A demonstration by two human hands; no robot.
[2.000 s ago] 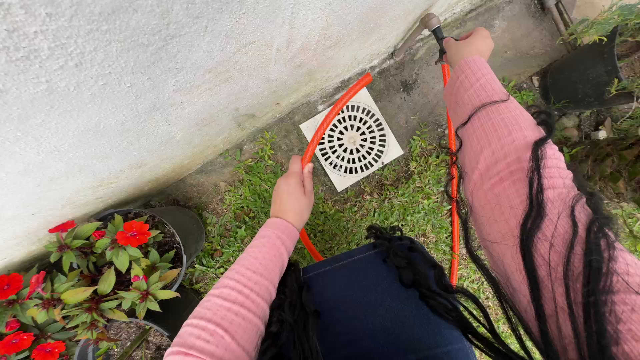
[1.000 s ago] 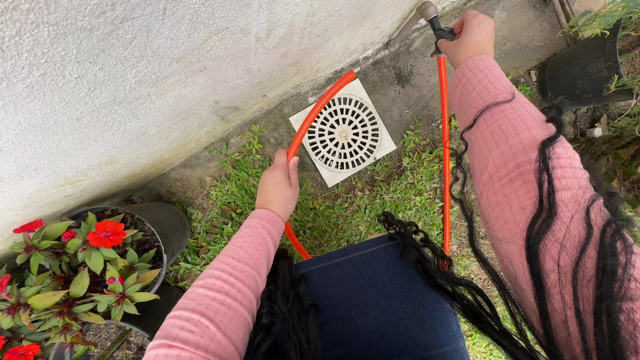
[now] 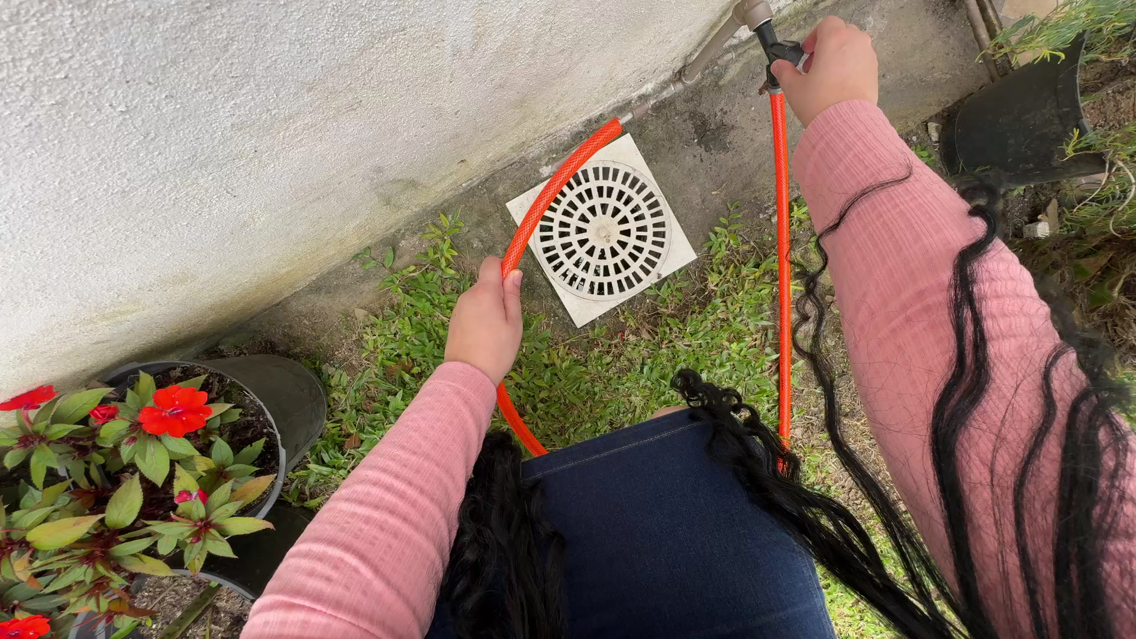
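My left hand [image 3: 486, 319] is closed around an orange garden hose [image 3: 561, 184], whose free end curves up over a white drain grate [image 3: 604, 232]. What looks like a trickle of water shows at that free end. At the top right, my right hand [image 3: 830, 67] grips the handle of a black outdoor tap [image 3: 777, 51], fixed to a grey-brown pipe fitting [image 3: 753, 12]. From the tap's outlet the hose hangs straight down past the grass. Its middle stretch is hidden behind my lap.
A rough white wall [image 3: 222, 133] runs along the left and top. Potted red flowers [image 3: 175, 410] stand at the lower left, in a black pot [image 3: 288, 404]. Another black pot [image 3: 1016, 120] lies at the right. Grass [image 3: 621, 377] borders the concrete strip.
Something like water shows at the hose's free end, where none was seen two seconds ago. Both hands keep their holds on the hose and the tap.
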